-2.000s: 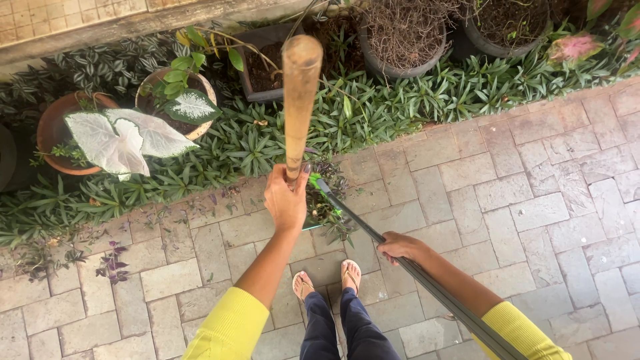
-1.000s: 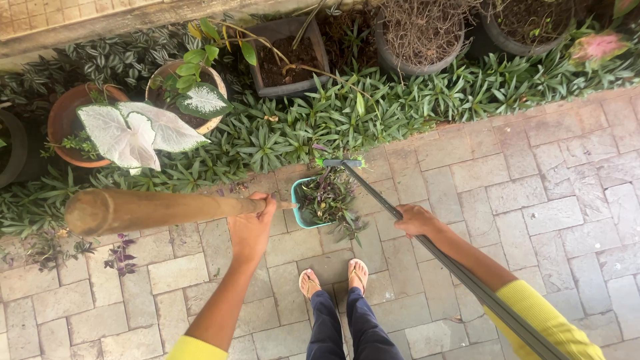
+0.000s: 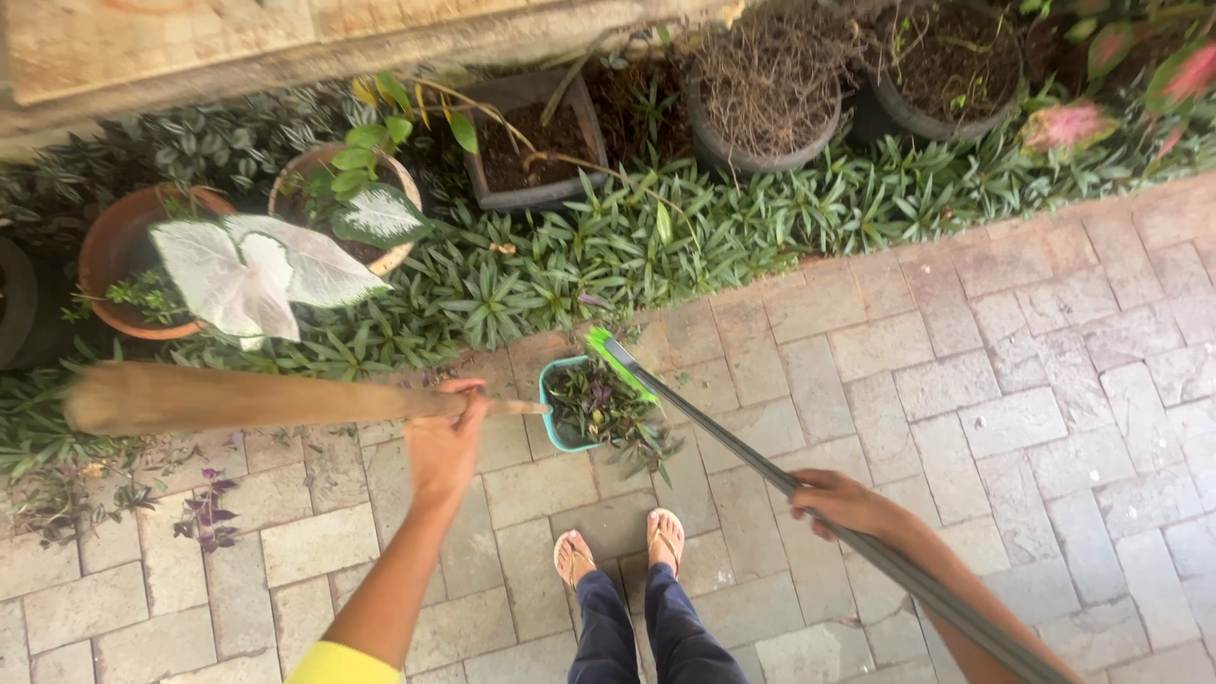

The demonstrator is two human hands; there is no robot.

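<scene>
My left hand [image 3: 445,442] is closed around the wooden handle [image 3: 256,397] of a teal dustpan [image 3: 546,391], its thick end out to the left. Plant clippings [image 3: 603,404] fill the pan, and some spill over its right side onto the pavers. My right hand [image 3: 841,505] grips the dark green handle of a broom [image 3: 722,432]. The broom's bright green bristles [image 3: 622,366] lie against the clippings at the pan's upper right.
Potted plants, among them a white-leaved caladium [image 3: 256,271], stand in a low green border [image 3: 608,237] along a stone ledge [image 3: 332,57]. Purple sprigs [image 3: 207,513] lie on the brick pavers [image 3: 318,543] at left. My sandalled feet [image 3: 575,559] are just below the dustpan.
The dustpan's handle has swung from pointing up and away to pointing left, bringing the teal pan into fuller view. The broom head has moved down onto the clippings since one second ago.
</scene>
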